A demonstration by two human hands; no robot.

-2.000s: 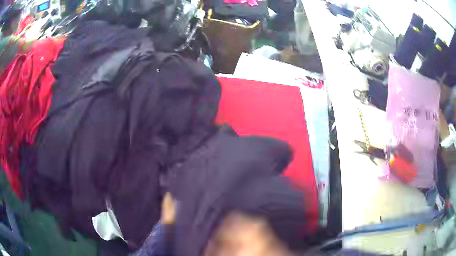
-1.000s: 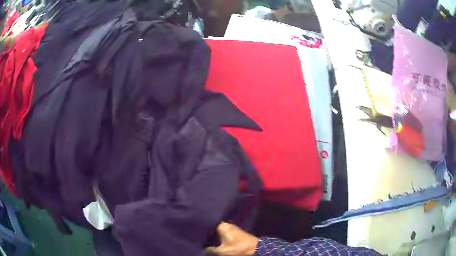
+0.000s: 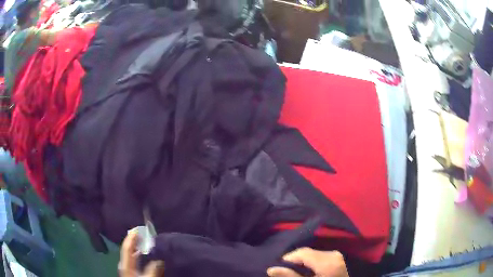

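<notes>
A large heap of dark garment pieces [image 3: 135, 124] fills the left and middle of the view. Its right part lies over a flat, straight-edged red stack [image 3: 340, 119]. My left hand [image 3: 135, 257] is at the near edge of the heap, holding the dark cloth beside a small white scrap [image 3: 145, 239]. My right hand [image 3: 316, 262] is at the bottom, its fingers on the same near dark piece, over the stack's near edge. Both hands are cut off by the lower edge.
Red garment pieces [image 3: 51, 92] hang at the far left. A pale blue stool [image 3: 19, 222] stands low left. On the right, a long pale table [image 3: 432, 178] bears snips [image 3: 450, 169], a pink plastic bag [image 3: 481, 130], a blue strip [image 3: 454, 262] and a machine [image 3: 451, 51].
My left hand has come into view at the near edge. My right hand has moved right, and the near dark piece now lies stretched between the hands. The whole view has shifted, moving the heap rightward.
</notes>
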